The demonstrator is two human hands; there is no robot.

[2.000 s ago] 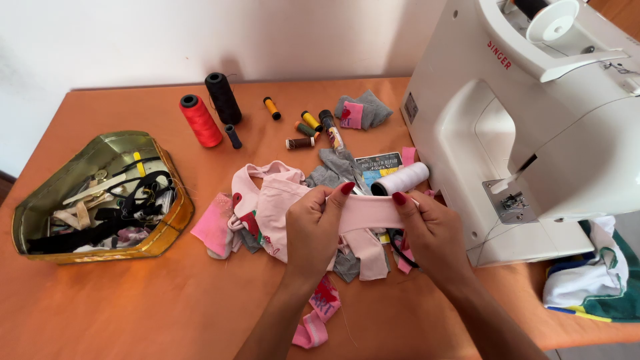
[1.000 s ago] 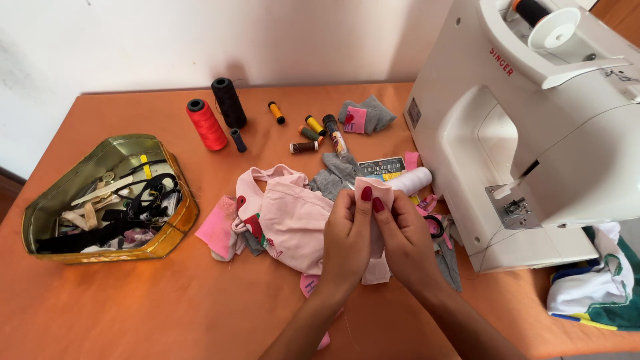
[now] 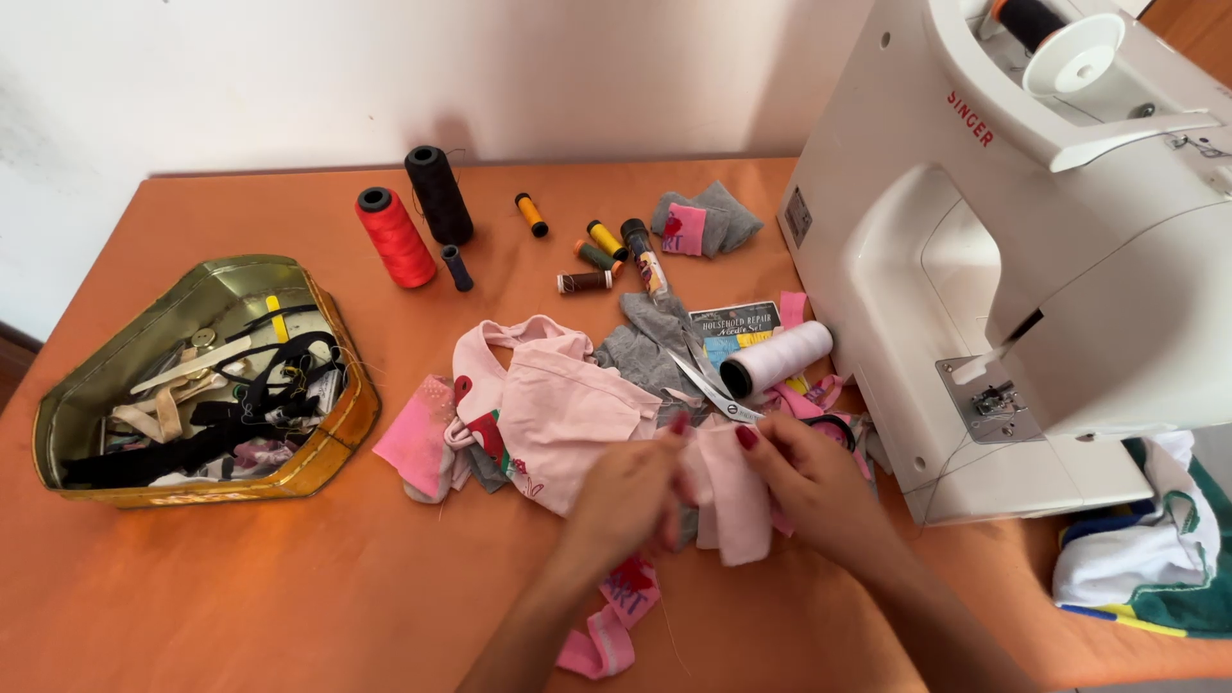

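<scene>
My right hand (image 3: 808, 481) pinches a light pink fabric strip (image 3: 736, 496) between thumb and fingers, and its lower end hangs down. My left hand (image 3: 630, 491), blurred, is at the strip's left side; whether it grips the fabric is unclear. Left of the hands lies a pale pink garment (image 3: 568, 414) with a printed motif. Just beyond the hands, scissors (image 3: 712, 385) lie with blades apart beside a white thread spool (image 3: 777, 359). Grey fabric (image 3: 645, 342) and a needle set packet (image 3: 736, 322) lie behind. A bright pink band (image 3: 611, 635) with lettering lies below my left hand.
At the left stands a gold tin (image 3: 337, 452) of trimmings. A red thread cone (image 3: 397, 238), a black thread cone (image 3: 440, 197) and several small spools stand or lie at the back. A Singer sewing machine (image 3: 895, 289) fills the right, with white and green cloth (image 3: 1145, 549) beside it.
My hands have moved apart from their close pinch and lower over the table. The strip, stretched between them two seconds ago, now hangs down. The scissors' blades have come into view.
</scene>
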